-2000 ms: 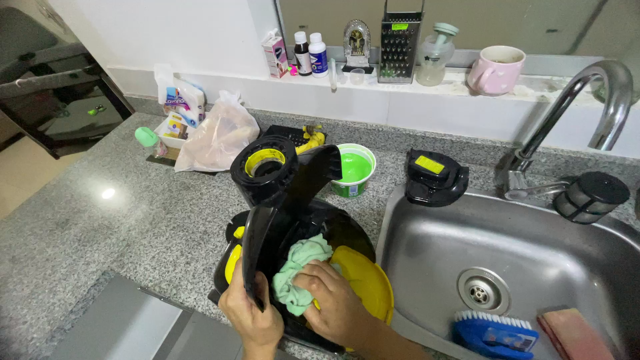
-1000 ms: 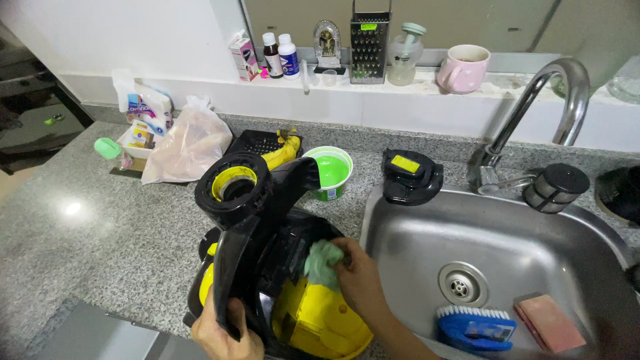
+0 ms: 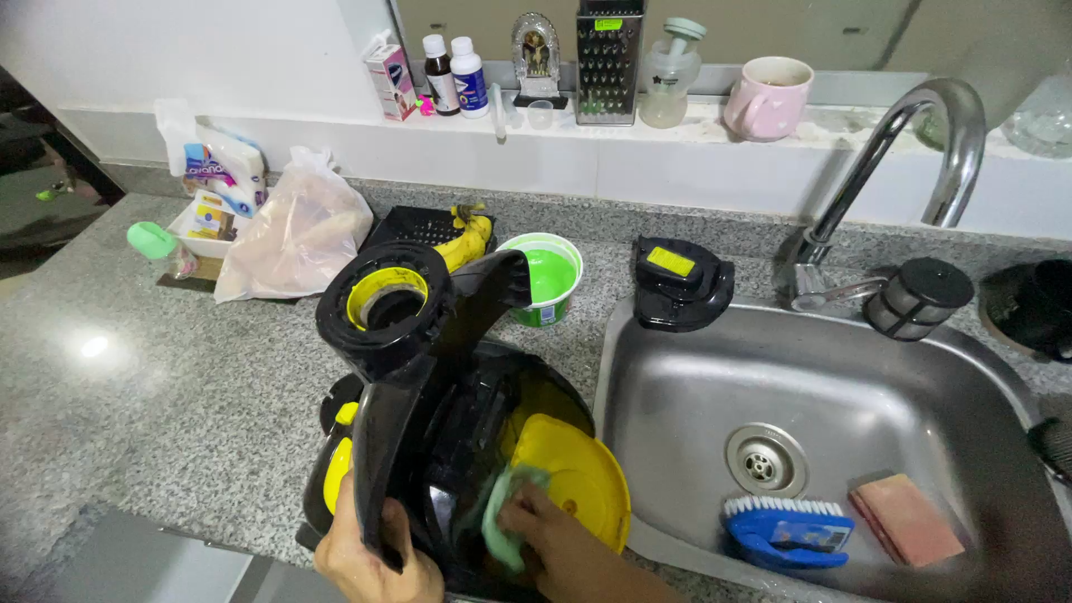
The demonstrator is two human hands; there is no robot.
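Note:
A black and yellow plastic appliance body (image 3: 469,444), perhaps of a vacuum cleaner, stands on the granite counter beside the sink. Its black upper part (image 3: 381,419), with a yellow-lined round opening (image 3: 387,299), is tilted up. My left hand (image 3: 377,548) grips the lower edge of that part. My right hand (image 3: 544,519) is closed on a light green cloth (image 3: 507,515) inside the body, next to its yellow inner part (image 3: 586,477). Some fingertips and the cloth's underside are hidden.
A green-lined tub (image 3: 548,280), bananas (image 3: 465,244) and a plastic bag (image 3: 297,226) stand behind. To the right, a black part (image 3: 682,285) lies by the steel sink (image 3: 670,402), which holds a blue brush (image 3: 787,532) and a pink sponge (image 3: 909,519). A cylindrical filter (image 3: 919,297) sits near the faucet (image 3: 888,142).
The black upper part has turned, so its round opening now shows above my left hand. My right hand has moved the cloth lower inside the body since one second ago.

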